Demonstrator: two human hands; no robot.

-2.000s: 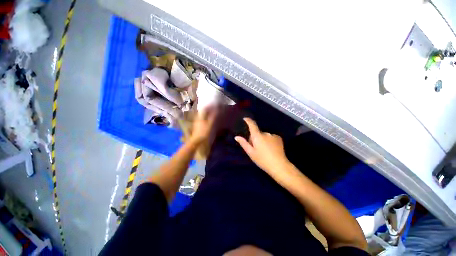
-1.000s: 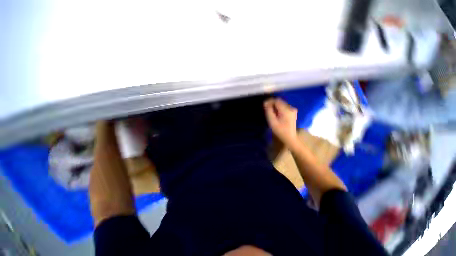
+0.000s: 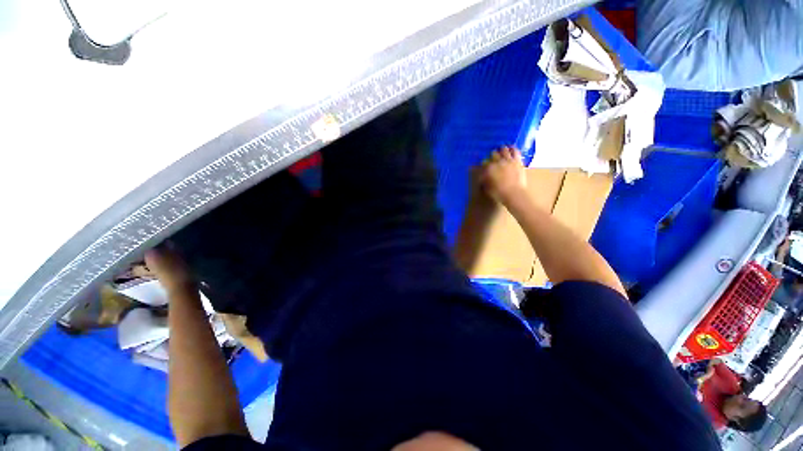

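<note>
My left hand [image 3: 165,267] is low at the left, at the table's front edge, over cut pieces [image 3: 145,326] in a blue crate [image 3: 97,374]. Its fingers are partly hidden and I cannot tell whether it holds anything. My right hand [image 3: 504,174] is right of my lap, its fingers curled, at the upper left corner of a flat tan piece with a dark line across it [image 3: 577,207]. I cannot tell if it grips anything. A crumpled white and brown bundle [image 3: 590,62] lies in the blue crate beyond it.
The white table [image 3: 220,62] with its tape scale [image 3: 207,181] curves across the upper left. More blue crates [image 3: 656,216] and a rolled bundle [image 3: 753,132] stand at the right. Grey-blue cloth [image 3: 726,44] is at the upper right. A red basket [image 3: 735,308] and a person [image 3: 722,392] are at the lower right.
The view has swung to the right. My right hand has moved from above my lap to beside the tan piece. My left hand has drawn back from a white piece over the left crate.
</note>
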